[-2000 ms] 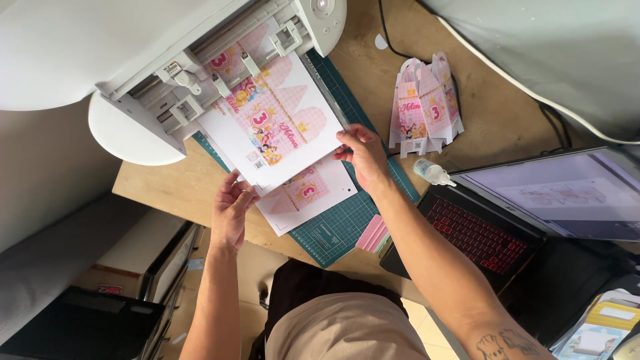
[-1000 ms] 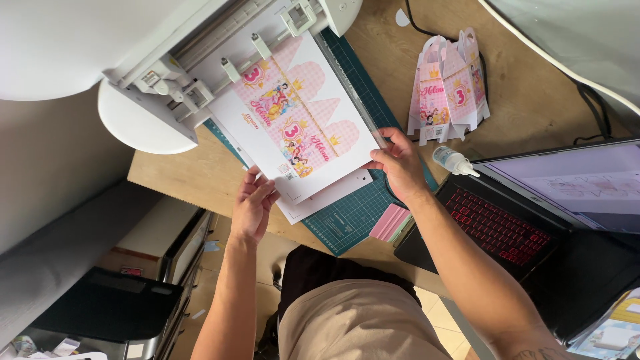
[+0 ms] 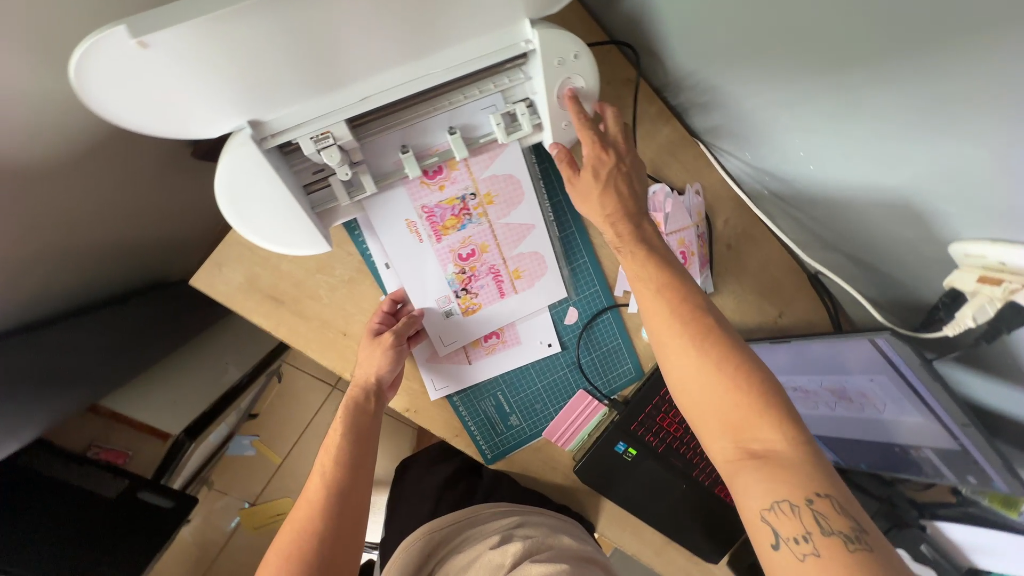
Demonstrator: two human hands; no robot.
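Observation:
A printed sheet (image 3: 520,232) with pink box shapes lies with its upper end in a white cutting machine (image 3: 432,88), under its small rollers. My left hand (image 3: 390,336) pinches the sheet's lower left edge between thumb and fingers. My right hand (image 3: 602,160) is off the paper, its index finger on the round control pad (image 3: 571,90) at the machine's right end, the other fingers spread and holding nothing. Beneath the printed sheet, a second printed sheet (image 3: 528,340) rests on a green cutting mat (image 3: 496,416).
Cut pink box pieces (image 3: 680,232) stand on the wooden desk (image 3: 280,280) beyond my right forearm. A pink scraper (image 3: 573,418) lies beside the black laptop (image 3: 652,472). A white cable (image 3: 768,208) runs along the wall to a plug. A small pink paper scrap (image 3: 571,316) is on the mat.
My right hand has let go of the sheet's right edge and moved up to the machine's control pad. My left hand still holds the sheet at its lower left.

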